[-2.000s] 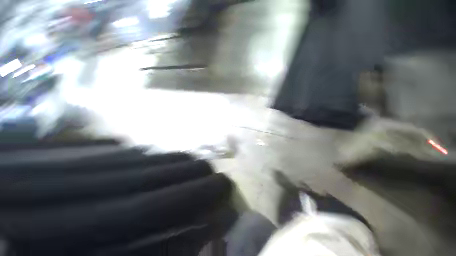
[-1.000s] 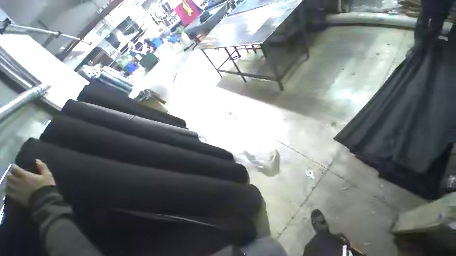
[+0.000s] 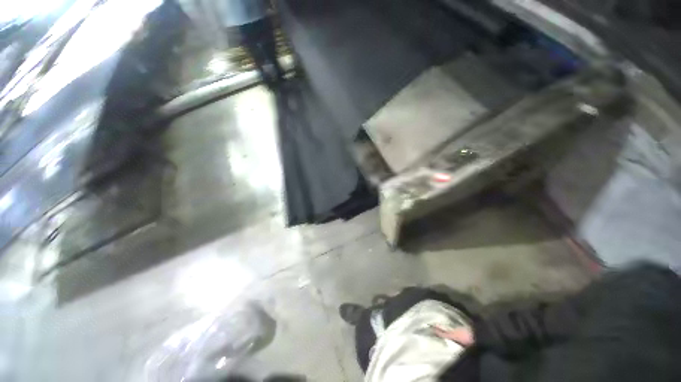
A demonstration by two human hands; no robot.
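The view is blurred. My right hand point(image 3: 454, 335) shows small and blurred at the lower middle, against the pale cloth point(image 3: 414, 345) at my waist. Its dark sleeve comes in from the right. Whether the fingers grip the cloth I cannot tell. My left hand is out of the picture. Ahead, the beige control panel rail point(image 3: 485, 160) runs up to the right, with a lit red button point(image 3: 441, 177) near its near end. Wide black fabric point(image 3: 328, 134) hangs behind it, its lower edge down at the floor.
A beige cover plate point(image 3: 425, 118) lies behind the rail. Clear plastic wrap point(image 3: 216, 339) is crumpled on the floor at lower left. A dark-topped table point(image 3: 112, 134) stands at left. A person's dark legs point(image 3: 260, 48) show beyond. A long pale tube point(image 3: 213, 91) lies on the floor.
The view has swung right, away from the black rolls. My left hand, on a roll one second ago, is out of the picture. My right hand and sleeve now show.
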